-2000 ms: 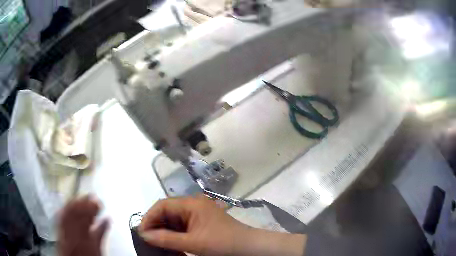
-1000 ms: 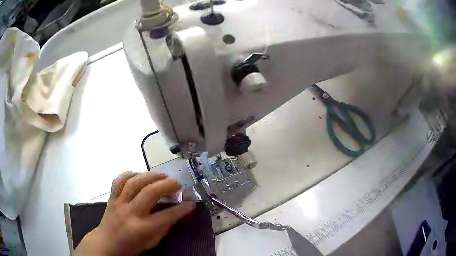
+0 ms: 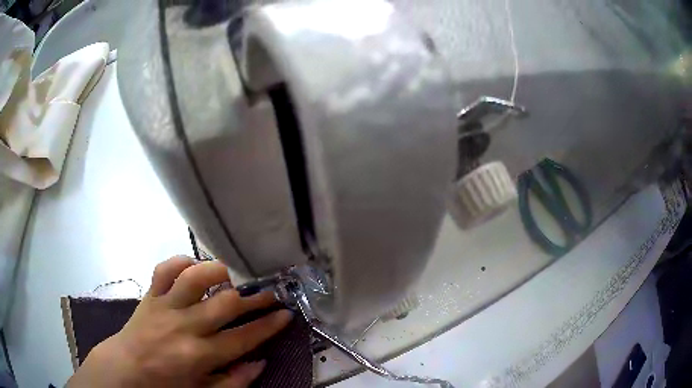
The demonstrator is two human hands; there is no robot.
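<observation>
The dark ribbed fabric panel (image 3: 284,356) lies on the machine bed, with a pale strip on its left edge. My left hand (image 3: 178,326) lies on it, fingers bent, fingertips close to the presser foot (image 3: 292,286), holding the panel down. The hand hides much of the panel. The machine's needle area is partly hidden behind the off-white head (image 3: 364,151). The slim shiny binder arm (image 3: 353,355) slants from the foot toward the bottom edge. My right hand is not in view.
Green-handled scissors (image 3: 554,208) lie on the bed behind the tension knob (image 3: 484,193). Cream fabric (image 3: 49,114) is piled at the left. A ruler scale (image 3: 592,311) runs along the front edge. A small dark object (image 3: 631,365) lies at lower right.
The view has moved closer to the machine head. My right hand, on a dark piece two seconds ago, has left the picture. My left hand has come onto the panel by the foot.
</observation>
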